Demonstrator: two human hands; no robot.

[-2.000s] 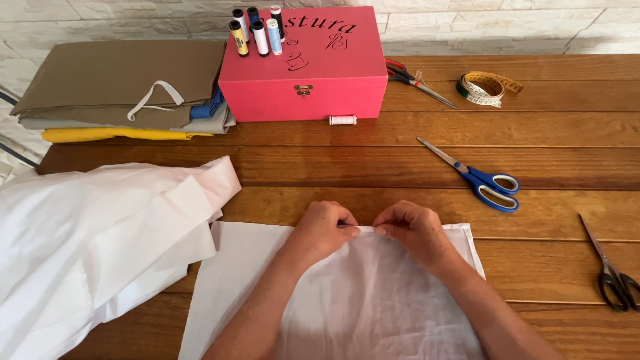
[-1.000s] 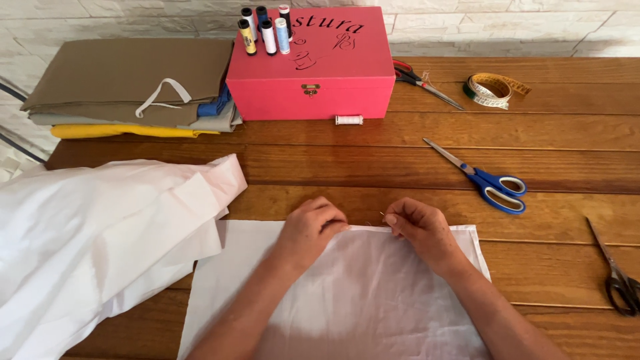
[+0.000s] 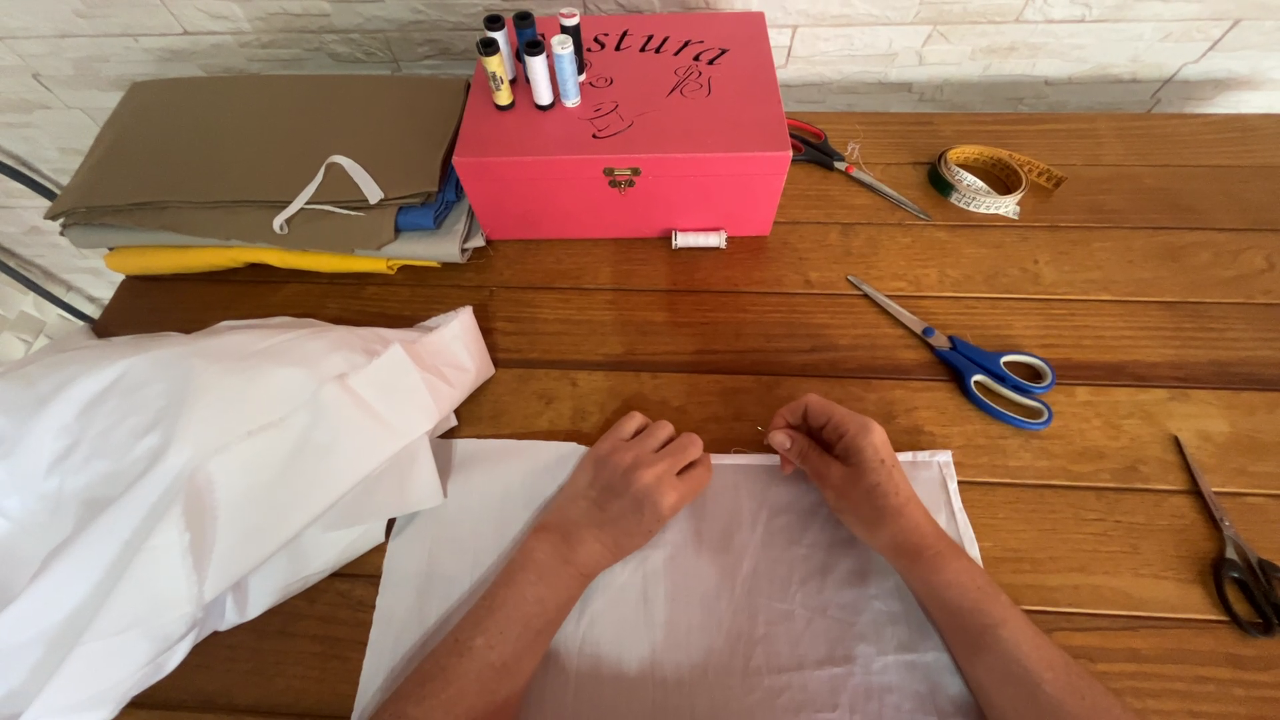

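White fabric lies flat before me, its far edge folded into a narrow hem that also runs down the right side. My left hand grips that far edge, fingers curled over the fold. To its right, my right hand pinches a thin needle between thumb and forefinger, just above the hem. A fine thread shows by the edge between the hands. How the left fingertips hold the cloth is hidden.
Bunched white fabric lies left. Behind are folded cloths, a pink box with thread spools on top, a white spool, red-and-black scissors and a tape measure. Blue scissors and black scissors lie right.
The hands were close together on the hem two seconds ago and are now farther apart. The needle shows above the edge in my right fingers.
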